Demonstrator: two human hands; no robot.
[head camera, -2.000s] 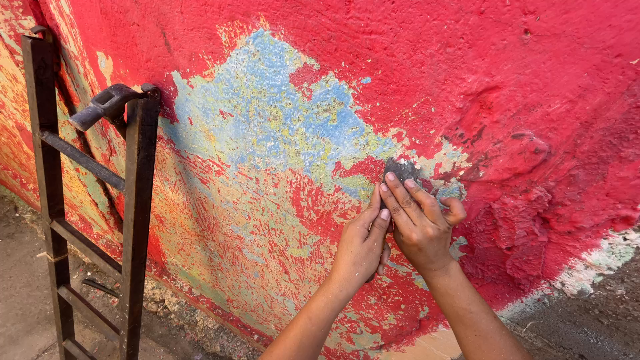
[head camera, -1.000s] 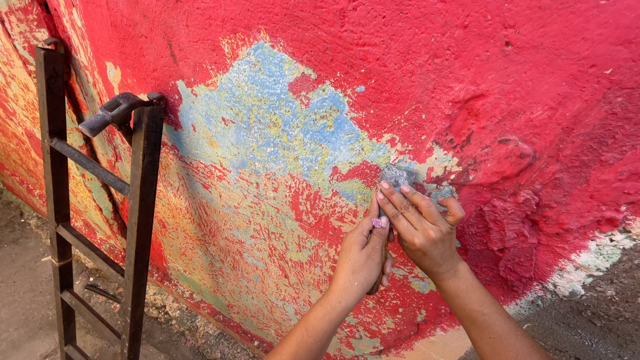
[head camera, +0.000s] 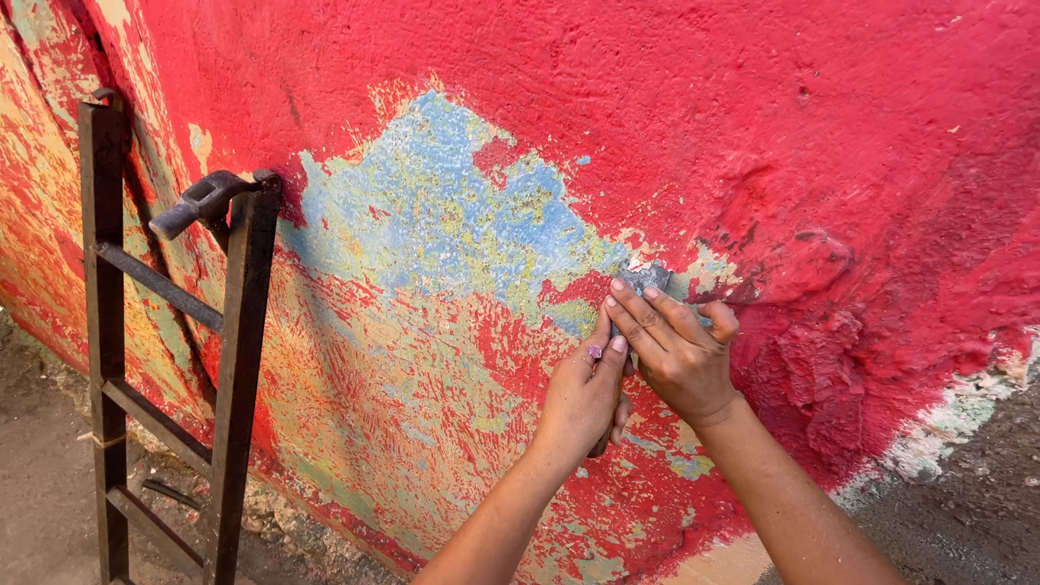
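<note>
My left hand is closed around the handle of a paint scraper, whose brownish handle end shows below my fingers. My right hand lies over the scraper's upper part, its fingers stretched flat toward the grey metal blade. The blade rests against the painted wall at the right end of a bare patch of blue and yellow-green older paint. Red paint surrounds this patch, and below it the surface is streaked red, beige and green. A small pinkish flake sits near my left thumb.
At the left, a dark metal ladder leans at the wall, with a hammer hanging at its top. A dark strip lies on the ground behind the rungs. Rough bulges and a white crumbly edge run along the wall's lower right.
A pinkish flake shows by my left thumb, where none was visible two seconds ago. Both hands stay on the scraper, at nearly the same part of the wall.
</note>
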